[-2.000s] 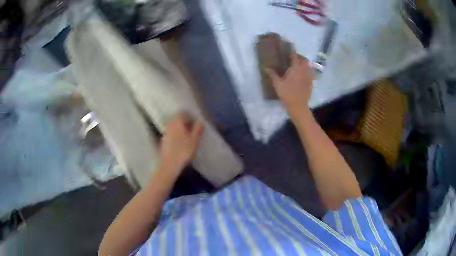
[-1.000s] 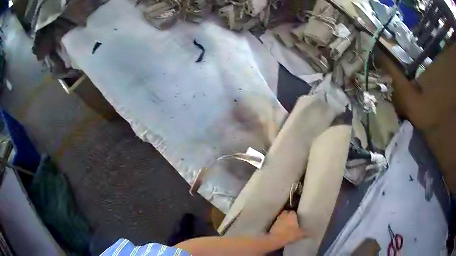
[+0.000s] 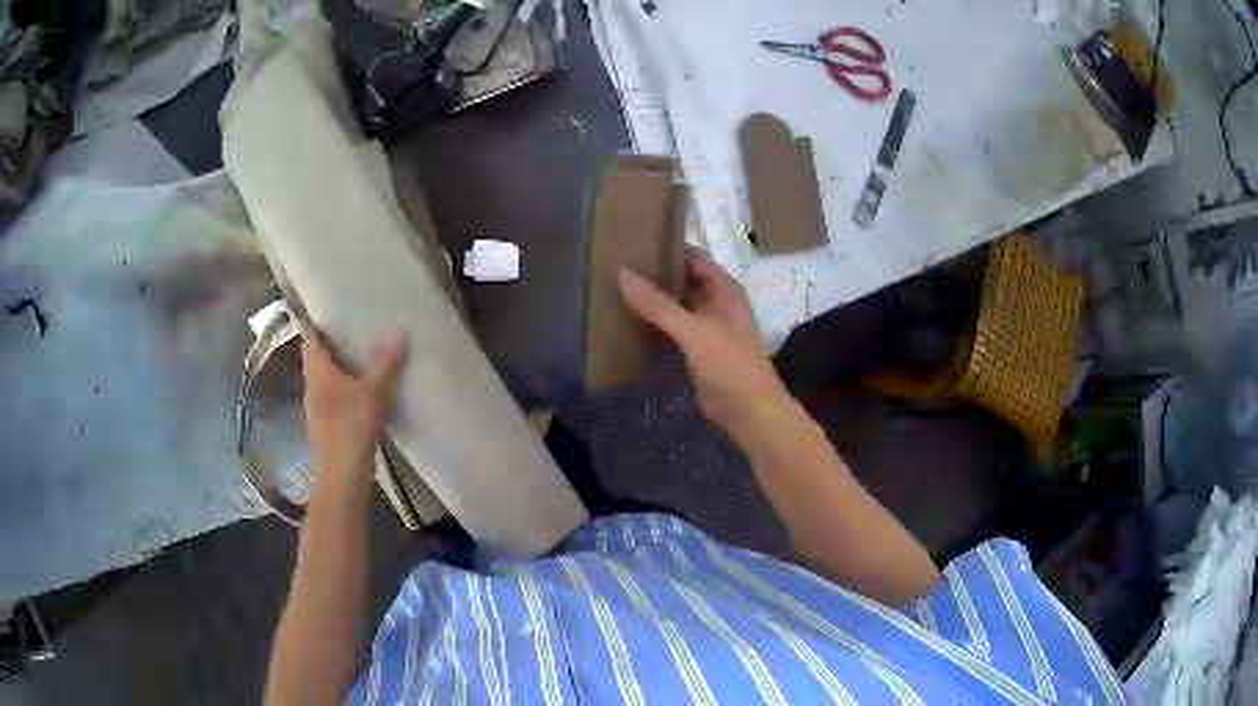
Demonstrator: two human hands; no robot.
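My right hand [image 3: 711, 331] holds a stack of small brown cut pieces [image 3: 632, 262] upright-edged over the dark gap between the two tables, thumb on the face and fingers behind. My left hand [image 3: 348, 400] grips the near edge of a long beige folded cut panel [image 3: 373, 290], which lies slantwise towards my body. Further brown cut pieces [image 3: 786, 193] lie on the white-covered right table. A flat dark template [image 3: 886, 159] with a pale end lies beside them.
Red-handled scissors [image 3: 855, 64] lie on the right table [image 3: 952, 207], with an iron [image 3: 1111, 94] at its far right. A white tag [image 3: 491, 261] shows in the gap. A yellow woven chair [image 3: 1024, 338] stands at right; a pale strip [image 3: 246, 414] loops on the left table.
The view has swung back to the right table. The brown stack is now in my right hand over the gap. My left hand still holds the beige panel, now nearer its left edge.
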